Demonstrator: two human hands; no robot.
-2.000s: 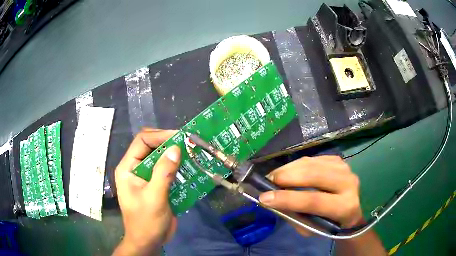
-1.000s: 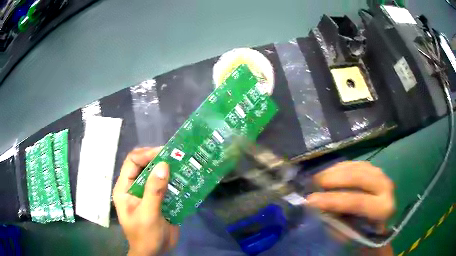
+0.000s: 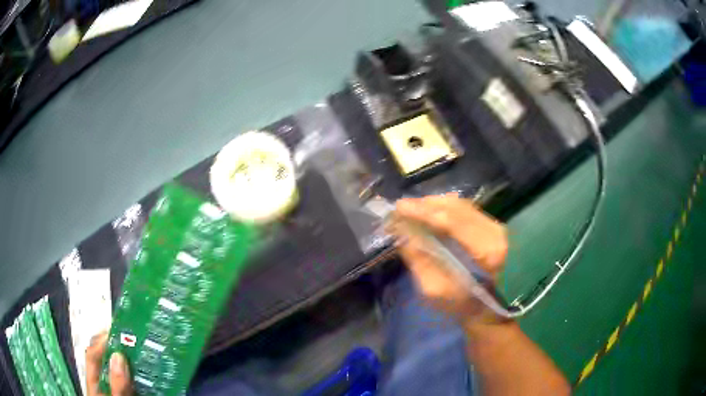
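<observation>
A green PCB panel (image 3: 174,290) with white print and a small red-marked label is tilted up at the lower left. My left hand (image 3: 110,370) holds its lower end and is partly cut off by the bottom edge. My right hand (image 3: 445,240) is closed around the soldering iron (image 3: 457,267), whose front part is blurred and points up-left over the bench. The iron is apart from the panel. The round solder dross cup (image 3: 254,176) stands behind the panel's upper end, with silvery bits inside.
Green panels (image 3: 39,348) and an off-white strip (image 3: 91,309) lie at far left. The iron stand (image 3: 391,73) with yellow sponge (image 3: 416,144) and a black unit (image 3: 503,100) stand beyond my right hand. A grey hose (image 3: 598,209) loops at right. A blue stool (image 3: 348,375) is below.
The view has shifted to the right. My right hand has moved with the iron away from the panel, toward the stand. The panel stands more upright and no longer overlaps the cup's middle.
</observation>
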